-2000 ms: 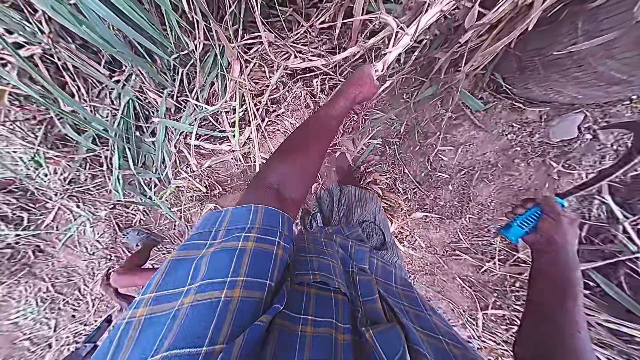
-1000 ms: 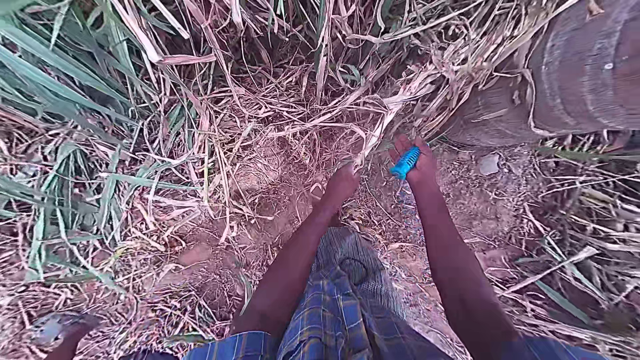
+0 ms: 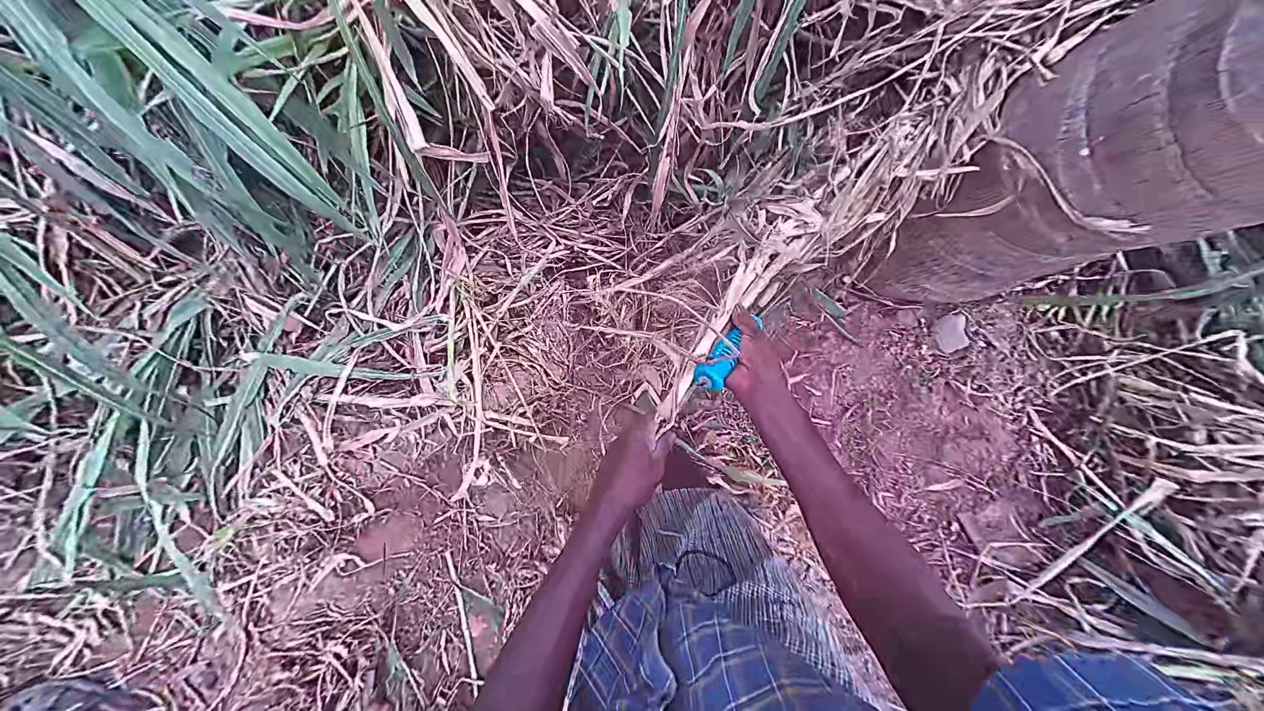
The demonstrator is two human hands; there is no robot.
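Observation:
My left hand (image 3: 632, 462), low in the middle of the view, is closed around the lower end of a bundle of dry, straw-coloured leaves (image 3: 755, 281). The bundle runs up and right toward the palm trunk. My right hand (image 3: 758, 360) grips a blue handle (image 3: 719, 361) just beside the bundle, above and right of my left hand. The curved dark blade seen with this handle earlier cannot be made out now; the leaves and hand may hide it.
A thick ringed trunk (image 3: 1136, 158) slants in from the upper right. Long green grass blades (image 3: 197, 128) stand at the upper left. A flat stone (image 3: 951, 334) lies on bare soil (image 3: 908, 415) right of my hands, with dry stalks (image 3: 1145, 504) farther right.
My right hand has come from the far right, with the blue-handled tool, to the leaf bundle. My left hand has moved down toward my body, holding the dry leaves. The view has shifted.

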